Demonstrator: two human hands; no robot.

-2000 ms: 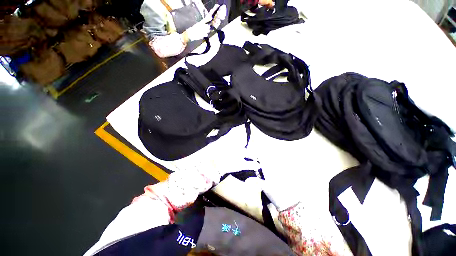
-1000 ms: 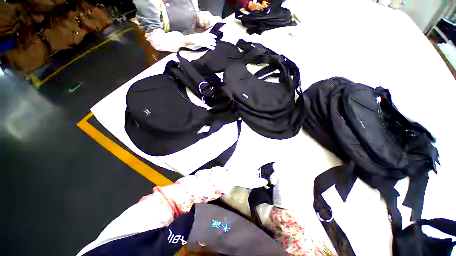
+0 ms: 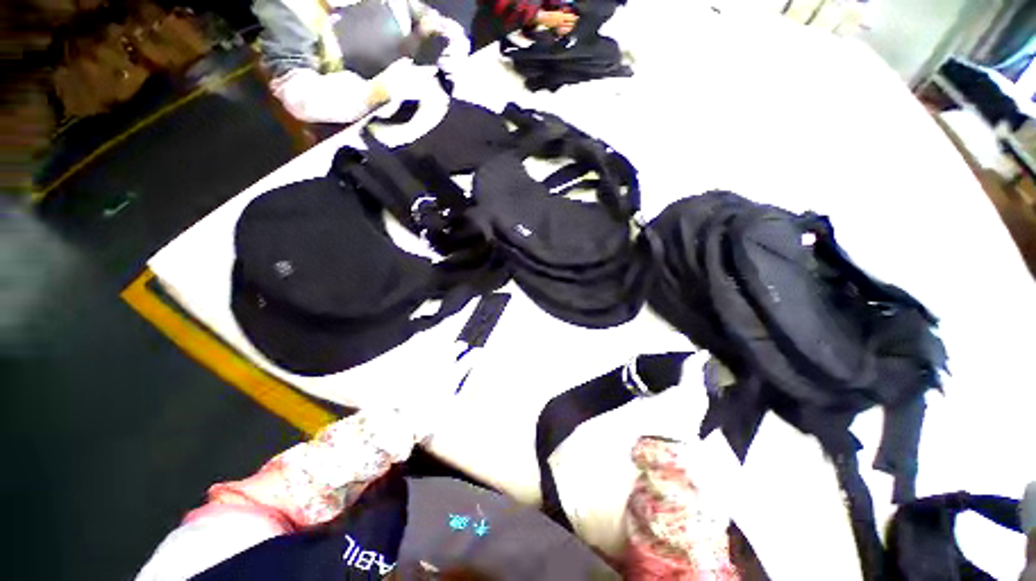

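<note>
My left hand (image 3: pixel 452 392), in a white glove that blends into the tabletop, is at lower centre with a short black strap end (image 3: pixel 486 319) showing at its fingers; the fingers' outline is unclear. My right hand (image 3: pixel 691 400), also white-gloved, is to the right, closed on a black strap beside its silver ring (image 3: pixel 633 377). This strap (image 3: pixel 565 418) curves down to the left towards my apron. A black crescent bag (image 3: pixel 324 272) lies beyond my left hand, another (image 3: pixel 557 244) to its right.
A thick pile of black bags (image 3: pixel 784 301) lies right of centre, its straps trailing towards me. Another black strap loop (image 3: pixel 932 533) is at lower right. A worker's sleeve (image 3: pixel 324 93) and gloved hands are across the white table (image 3: pixel 750 114). More black bags (image 3: pixel 568 57) lie farther back.
My hands have moved apart. My right hand has moved right and forward, with the ringed strap now in it near the bag pile. The view has shifted, so the bags appear farther left.
</note>
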